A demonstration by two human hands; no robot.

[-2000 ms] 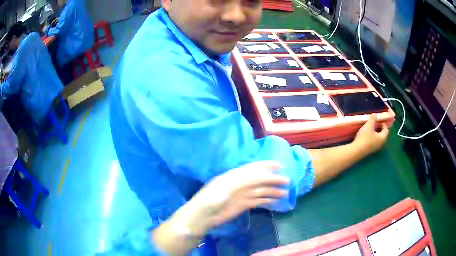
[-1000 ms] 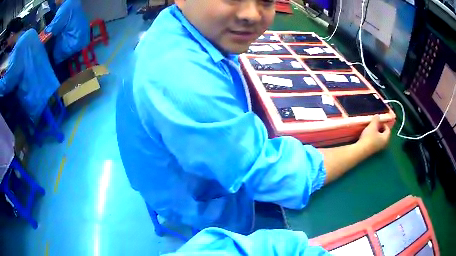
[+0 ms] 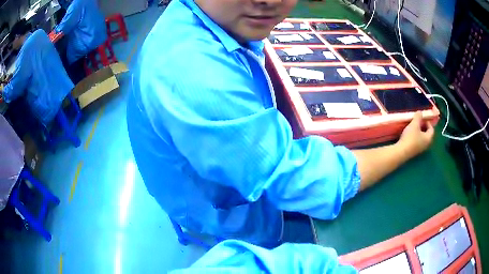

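Note:
A salmon-red foam tray (image 3: 410, 242) is cut off by the bottom right edge. It holds smartphones with pale lit screens; one (image 3: 444, 245) shows small reddish marks. My sleeve, light blue, comes in at the bottom middle and reaches to the tray's left side. No hand of mine shows; which arm it is cannot be told for sure. Farther off lies a stack of foam trays (image 3: 351, 128) with dark phones in two rows, several with white labels (image 3: 343, 110).
A person in a blue smock (image 3: 214, 118) stands close at the left, a hand (image 3: 417, 136) on the stack's near right corner. White cables (image 3: 447, 120) hang by the monitors at right. Behind are seated people, stools (image 3: 32, 200) and an open carton (image 3: 98, 90).
My hand, raised before the neighbour two seconds ago, has left the picture; only my sleeve shows. The near phone's screen has changed from plain white to greyish with marks. The view has shifted slightly.

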